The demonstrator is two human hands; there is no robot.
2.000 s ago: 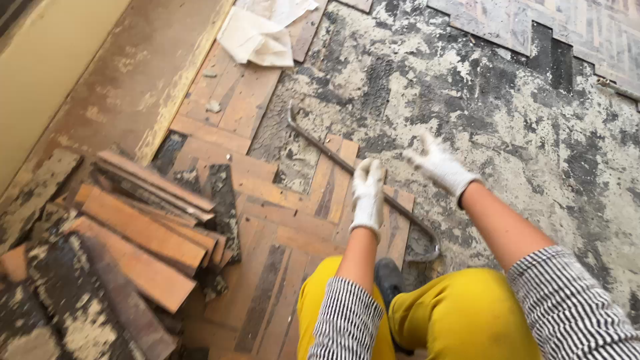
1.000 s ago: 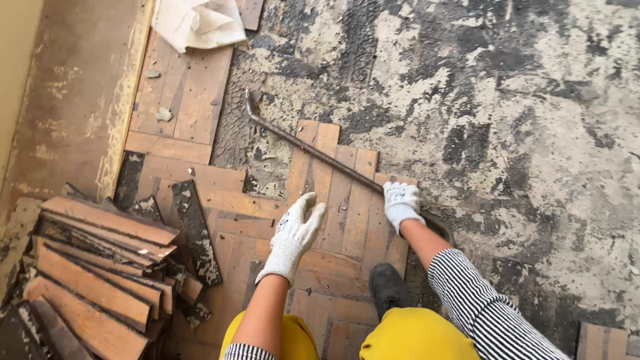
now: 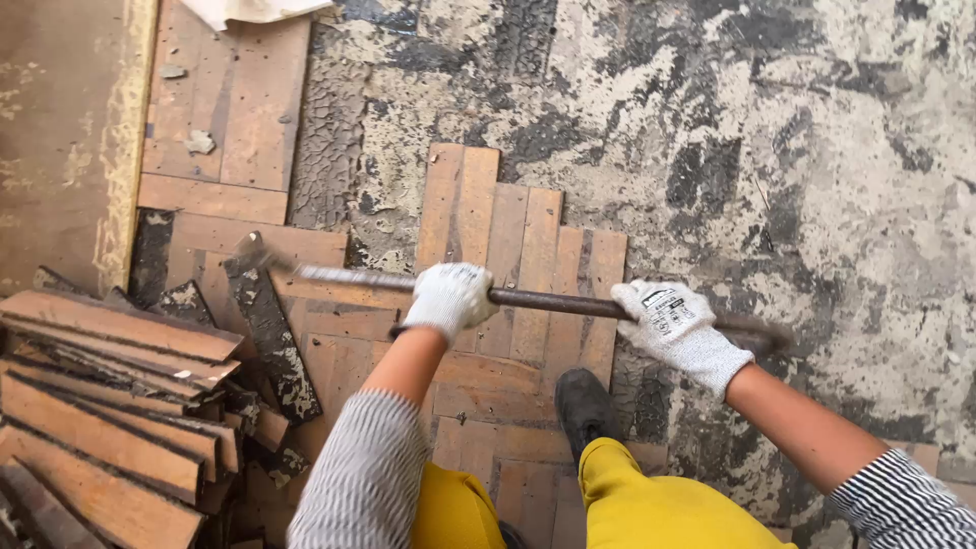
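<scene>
In white work gloves, both of my hands grip a dark metal crowbar (image 3: 557,302) held roughly level across the view, above the parquet floor. My left hand (image 3: 451,299) is closed around the bar left of its middle. Closer to the hooked right end, my right hand (image 3: 671,316) is shut on it too. Both bar ends are blurred. Below the bar lie wooden parquet blocks (image 3: 526,229) fixed to the floor, ending in a stepped edge. To their right is bare subfloor (image 3: 762,152) with patches of dark adhesive.
A heap of loose parquet strips (image 3: 107,435) lies at the lower left, with a dark-coated strip (image 3: 274,335) beside it. A whitish sheet (image 3: 252,9) sits at the top left, near small debris (image 3: 200,142). My dark shoe (image 3: 585,408) stands on the parquet.
The crowbar lay on the floor one and two seconds ago; both hands now hold it. My left hand, off the bar a second ago, has closed on it.
</scene>
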